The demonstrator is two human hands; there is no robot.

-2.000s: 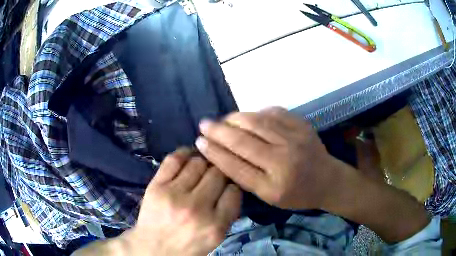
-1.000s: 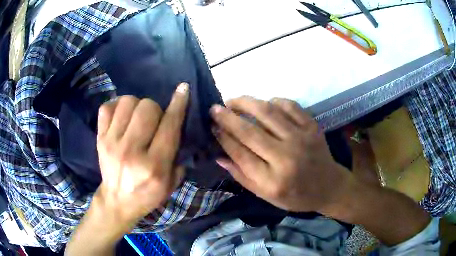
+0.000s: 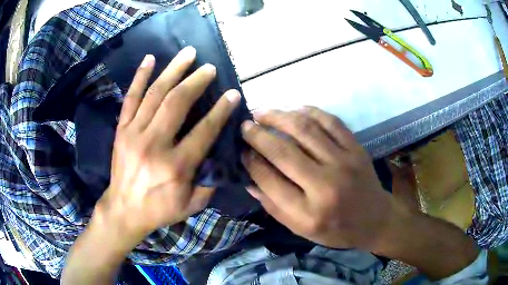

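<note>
A dark plain fabric piece (image 3: 184,33) lies in front of me, joined or laid over a blue, white and dark plaid fabric (image 3: 33,167) bunched at the left. My left hand (image 3: 167,145) lies on the dark cloth with its fingers spread. My right hand (image 3: 317,172) is at the cloth's right edge, with its fingertips on the edge and its thumb low. The thumb seems to pinch the cloth, and what lies under these fingers is hidden.
Thread snips (image 3: 392,43) with orange and yellow-green handles lie on the white table (image 3: 312,78). A thin grey metal tool (image 3: 419,21) is beside them. A grey measuring strip (image 3: 434,118) edges the table. Plaid cloth (image 3: 490,167) and cardboard (image 3: 443,178) are at right, a blue basket (image 3: 164,275) below.
My left hand has moved from beside my right hand to the left and up, opening from curled fingers to spread ones. My right hand stays at the cloth's edge. The view has shifted slightly.
</note>
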